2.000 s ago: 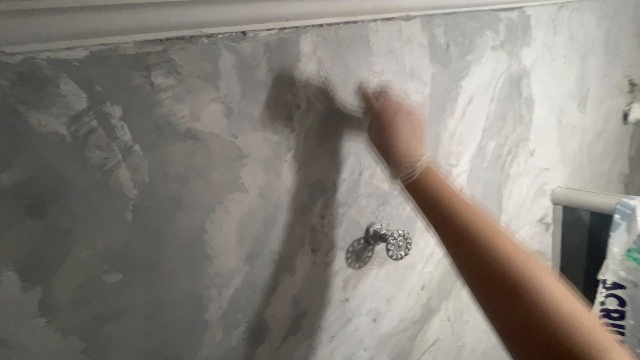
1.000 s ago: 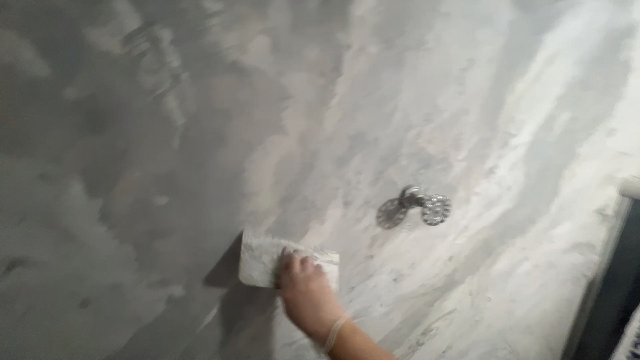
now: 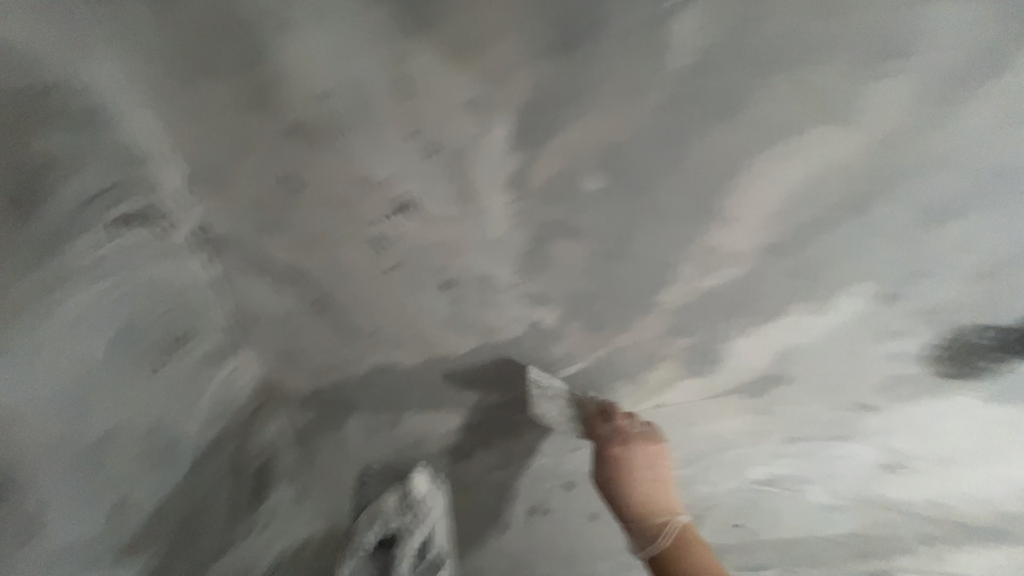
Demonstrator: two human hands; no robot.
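Observation:
My right hand (image 3: 628,452) reaches up from the bottom right, a pale band around its wrist. It is closed on a flat trowel-like tool (image 3: 550,400) smeared with whitish material, whose far edge is at or near a wall (image 3: 512,200) mottled in grey and white. The shadows of tool and hand fall on the wall to the left. At the bottom edge, left of the hand, a blurred tool or object (image 3: 408,524) coated in pale material rises into view; what holds it is hidden. My left hand does not show.
A dark blurred thing (image 3: 976,350) sits at the right edge, too unclear to name. Streaks, patches and small dark marks cover the wall surface around the tool.
The view has shifted strongly along the wall. The pale-coated object at the bottom has come into view. My right hand still grips the flat tool.

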